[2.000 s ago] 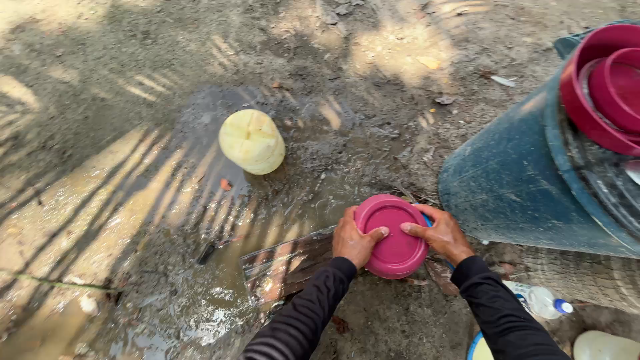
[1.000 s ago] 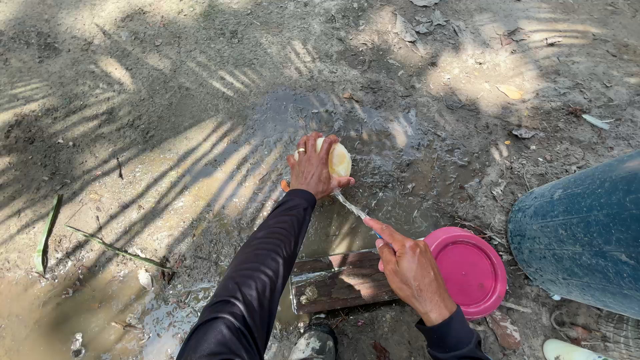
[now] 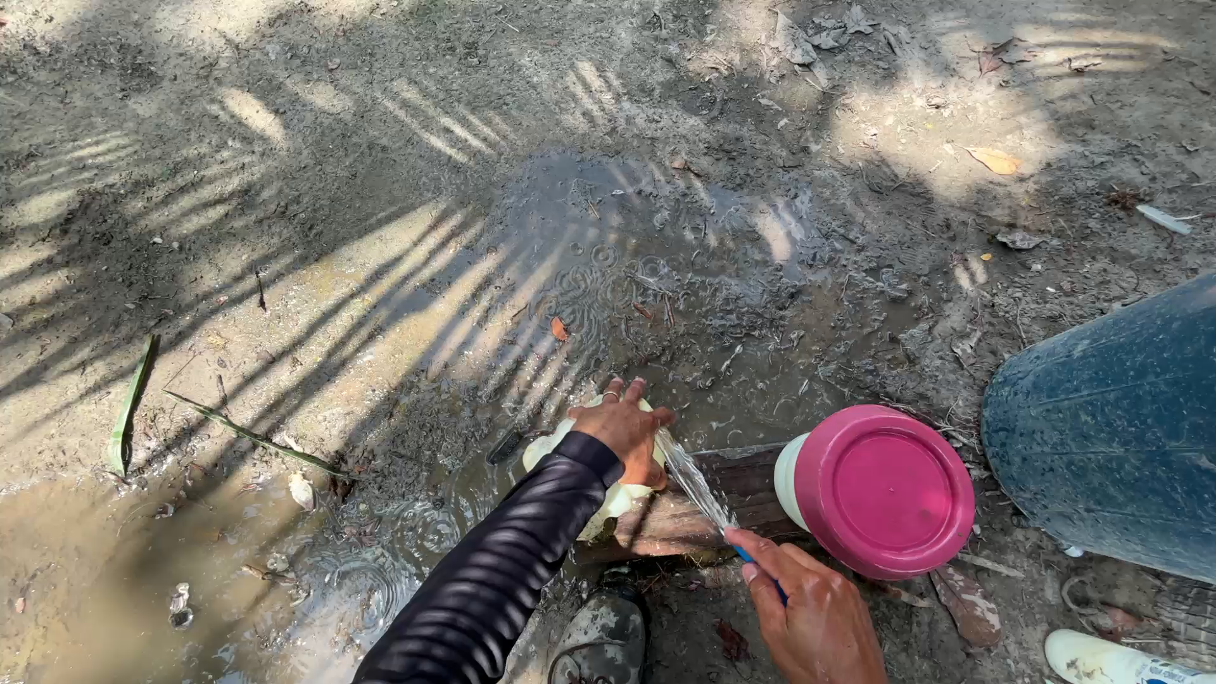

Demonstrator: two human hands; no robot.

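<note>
Bent over a pale yellow plastic container, my left hand presses on it near the end of a wooden plank; the hand covers much of the container. My right hand is closed around a blue hose end, from which water sprays toward the container and my left hand. Right of the spray, a white container with a magenta lid rests at the plank's right end.
A large blue barrel stands at the right. A white bottle lies at the lower right. My muddy shoe is below the plank. Muddy water spreads at the left, with green leaf strips beside it.
Two seconds ago both hands held the magenta-lidded container; since then they have let it go. Over the last second my left hand and the yellow container have moved nearer, to the plank.
</note>
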